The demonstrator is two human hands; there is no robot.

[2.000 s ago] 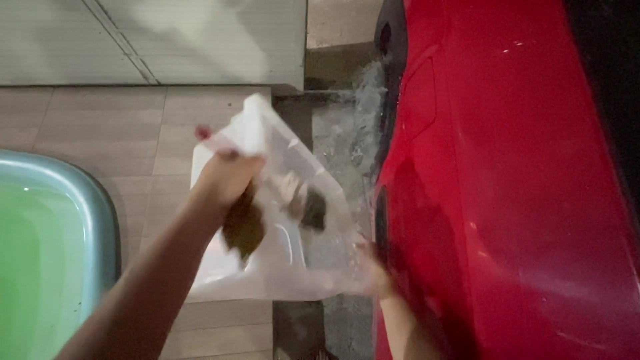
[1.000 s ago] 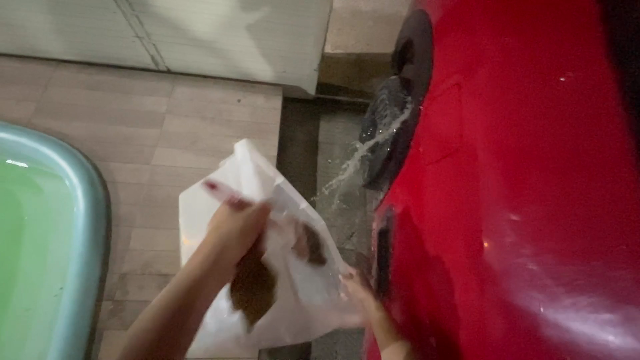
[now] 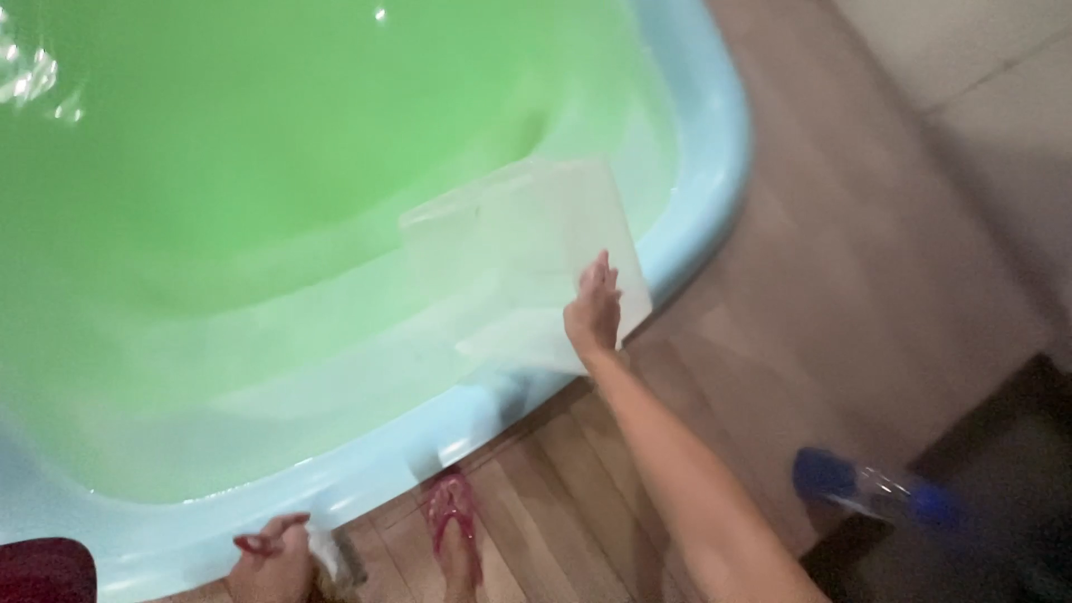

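My right hand [image 3: 595, 310] grips the near edge of a translucent white plastic container [image 3: 536, 260], which is tilted at the inner side of a light blue plastic tub [image 3: 712, 109], partly over the rim. Green-looking water [image 3: 293, 151] fills the tub; blur hides how deep the container sits in it. At the bottom left, my left hand [image 3: 272, 561] is over the near rim, away from the container. A small red thing shows at its fingers, and a blurred whitish and brown thing [image 3: 335, 561] lies against its side. What this hand grips is unclear.
A foot in a pink sandal [image 3: 452, 511] stands on the tiled floor [image 3: 804, 276] by the tub. A clear and blue bottle-like object [image 3: 875, 490] lies at the lower right, beside a dark patch. A dark red object [image 3: 46, 569] meets the tub's lower left corner.
The view has swung from the red car to the tub. The container has moved from beside the car to the tub. My left hand has let go of it; my right hand still holds it.
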